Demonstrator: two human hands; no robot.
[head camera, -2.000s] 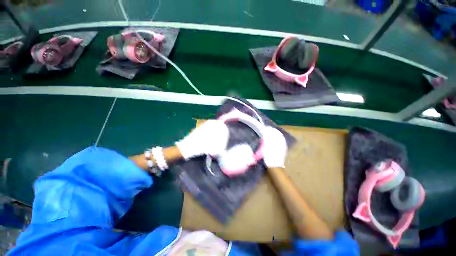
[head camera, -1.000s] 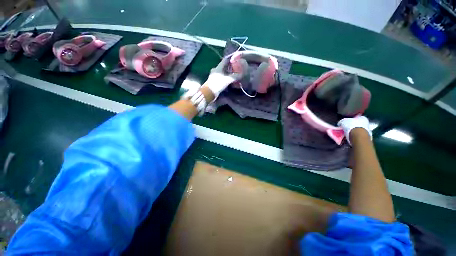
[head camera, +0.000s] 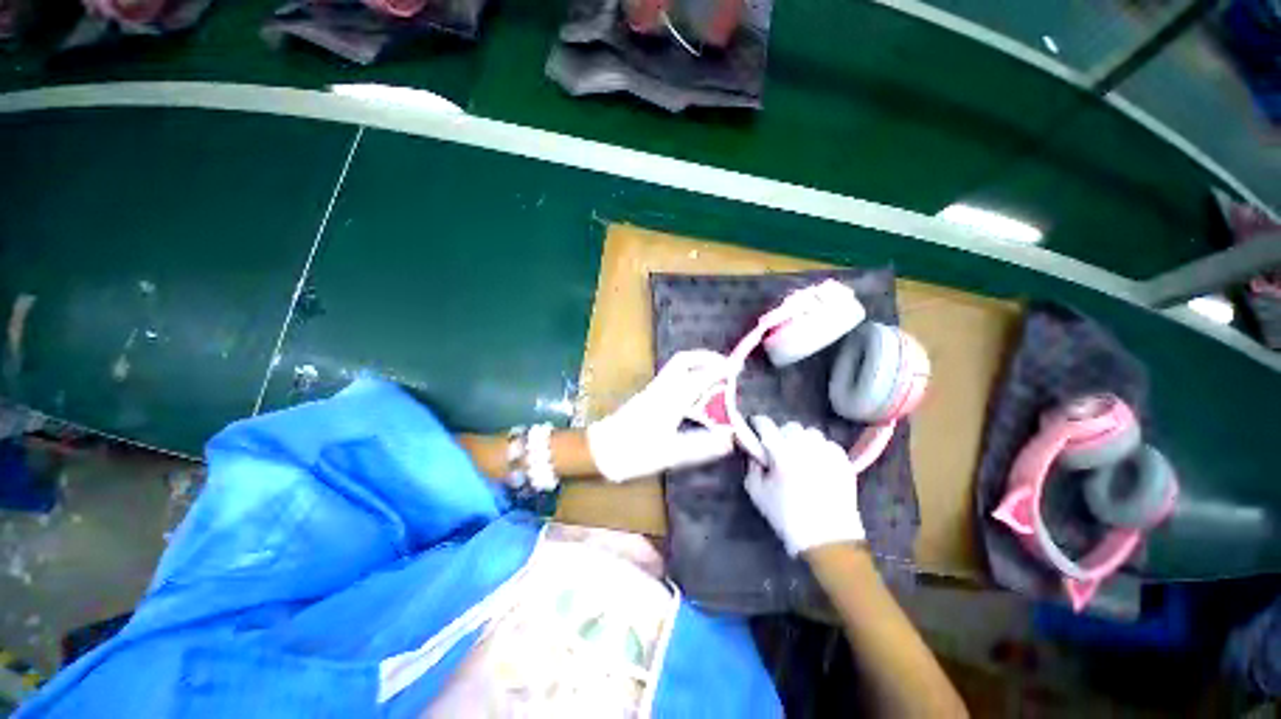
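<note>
A pink cat-ear headset lies on a dark grey printed bag, which rests on a tan cardboard sheet. Its grey ear cushions face up and its band curves toward me. My left hand, in a white glove, grips the band at one pink ear. My right hand, also gloved, is on the band just beside it, fingertips on the inner side. Parts of the band are hidden by my fingers.
A second headset lies on its own grey bag at the right. Beyond the white rail, the green conveyor carries more headsets on bags, cut off by the top edge. A metal bar stands at the right.
Both hands have come back from the conveyor to the cardboard. The headset and bag that were by my right hand now lie on the sheet. The headset with the white cord remains on the conveyor.
</note>
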